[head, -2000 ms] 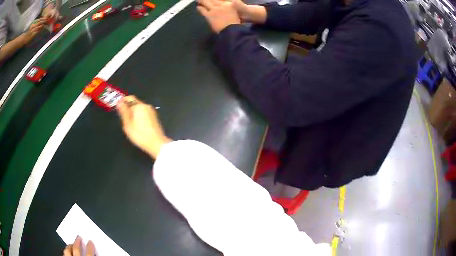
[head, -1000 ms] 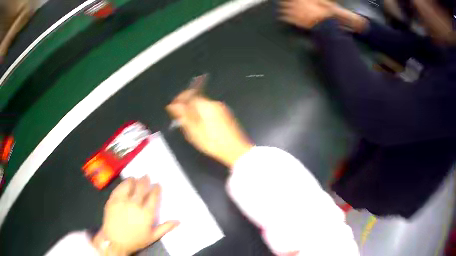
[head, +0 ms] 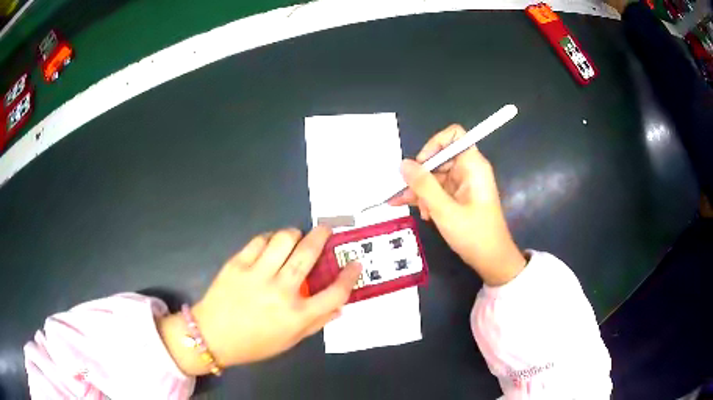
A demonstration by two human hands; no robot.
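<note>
A red shell (head: 420, 275) lies across a long white backing sheet (head: 353, 156), its white circuit board (head: 388, 258) with several black squares facing up. My left hand (head: 270, 301) holds the shell's left end, thumb on the board's edge, and covers most of the orange end. A small grey strip (head: 336, 221) lies on the sheet just above the shell, by my left fingertips. My right hand (head: 461, 199) holds a slim pale hand tool (head: 477, 133) like a pen; its thin metal tip is over the sheet, right of the grey strip.
A red and orange unit (head: 564, 45) lies at the upper right near the white rail (head: 195, 61). More units (head: 55, 56) are on the green belt (head: 117, 31) at the upper left. A dark sleeve (head: 672, 86) of another person is at the right edge.
The view has turned down to the bench. The shell, beside the sheet a second ago, now lies on it. My left hand has moved from the sheet onto the shell; my right hand has brought the tool over the sheet.
</note>
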